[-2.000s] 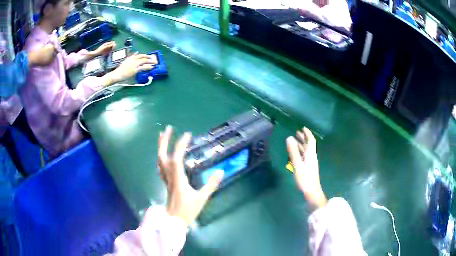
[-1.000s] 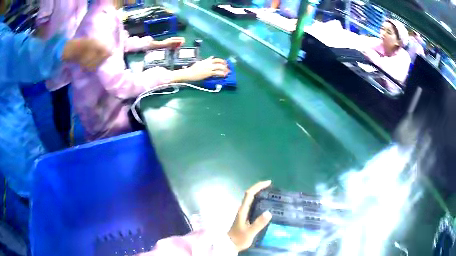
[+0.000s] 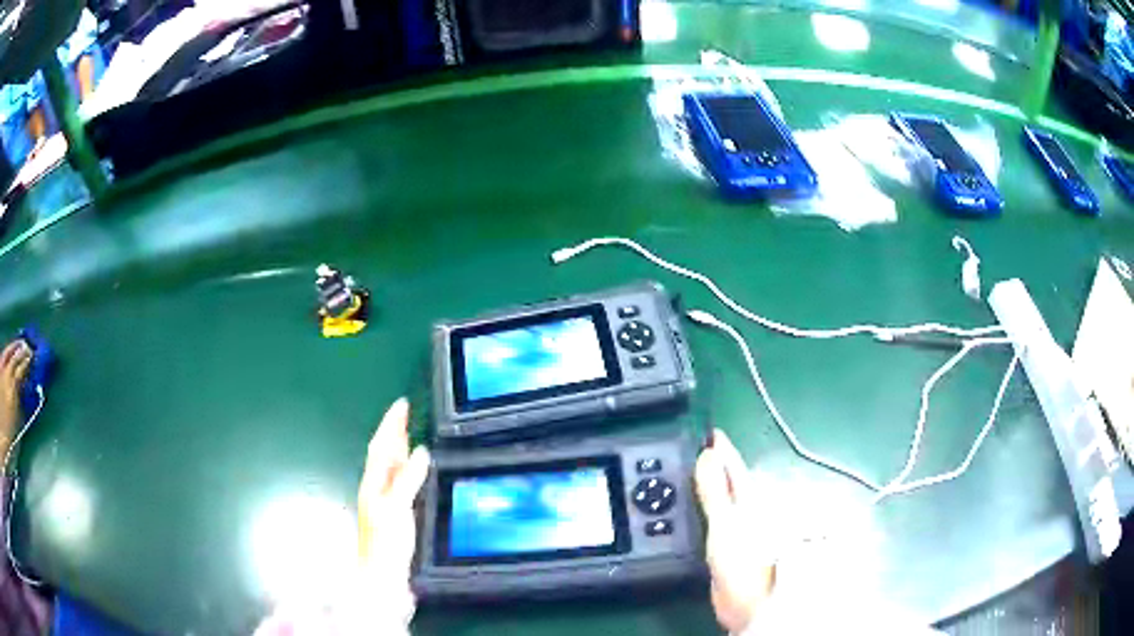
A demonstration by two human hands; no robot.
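Two dark grey handheld units lie face up on the green bench. The near unit [image 3: 560, 584] is held at its left end by my left hand [image 3: 392, 516] and at its right end by my right hand [image 3: 736, 534]. The far unit [image 3: 562, 404] lies directly beyond it, slightly turned, with a white cable [image 3: 746, 354] at its right side. Both screens show a bright blue and white picture. Round black arrow pads sit right of the screens. My fingertips are partly blurred.
A small metal-and-yellow item [image 3: 338, 304] sits beyond the units at left. Blue handheld units [image 3: 746, 155] lie on plastic bags at the far right. A loose white cable [image 3: 647, 255] runs to the power strip [image 3: 1057, 416]. Another person's hand [image 3: 13, 373] touches a blue unit at far left.
The view has swung right from the neighbouring worker and blue bin. The two grey units now lie flat with screens up, and both my hands are at the near one.
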